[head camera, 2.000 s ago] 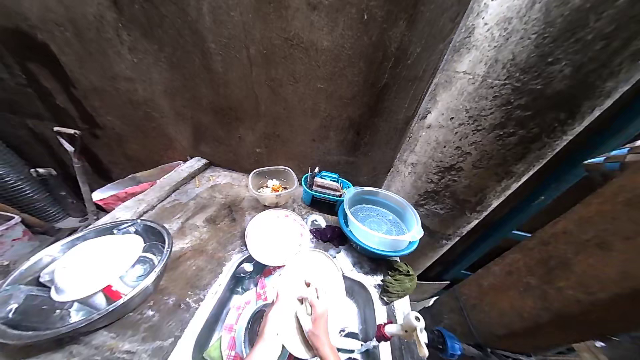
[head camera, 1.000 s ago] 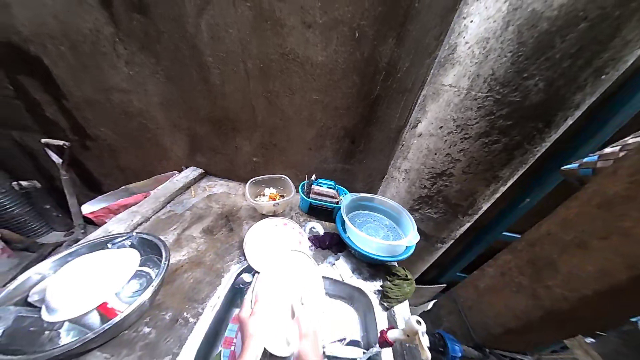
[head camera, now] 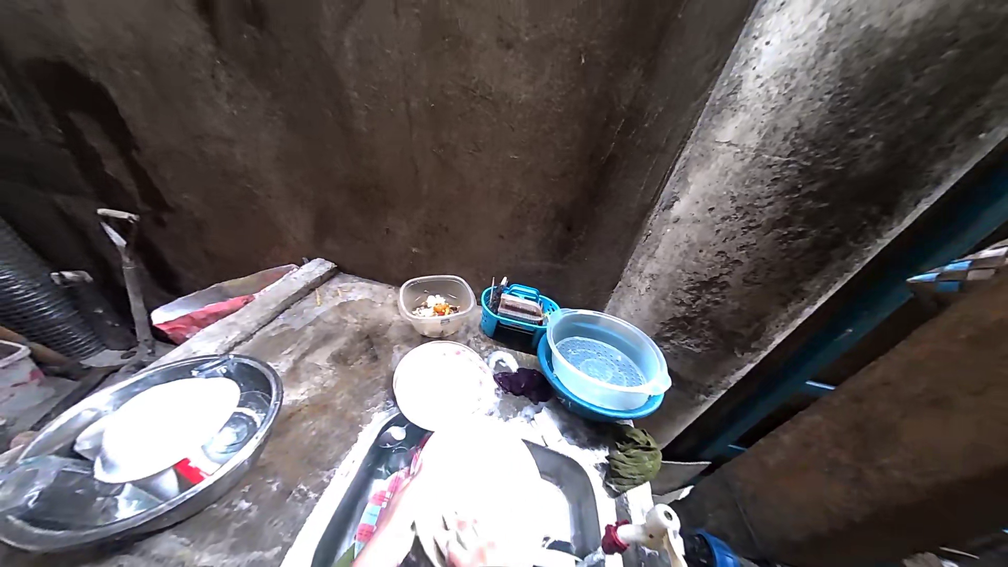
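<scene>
Over the metal sink [head camera: 584,475], my left hand [head camera: 400,512] is at the left edge of a white plate [head camera: 488,480], its fingers hidden by glare. My right hand [head camera: 461,539] lies low on the plate's face, fingers bent; whether it holds anything is washed out. Another white plate [head camera: 442,384] rests on the counter at the sink's back edge. A red and white checked cloth [head camera: 374,508] lies in the sink's left part. At the lower right is a white plastic tap [head camera: 657,529] with a red fitting.
Left stands a large metal basin [head camera: 272,402] with white dishes. Behind the sink are a clear container with food scraps [head camera: 435,303], a blue caddy [head camera: 516,319], a clear strainer bowl [head camera: 606,362] in a blue basin, a purple cloth [head camera: 524,384] and a green cloth [head camera: 634,457].
My right hand has moved from the plate's upper face to low on it. The plate shows more of its bright face, and glare hides more of the sink.
</scene>
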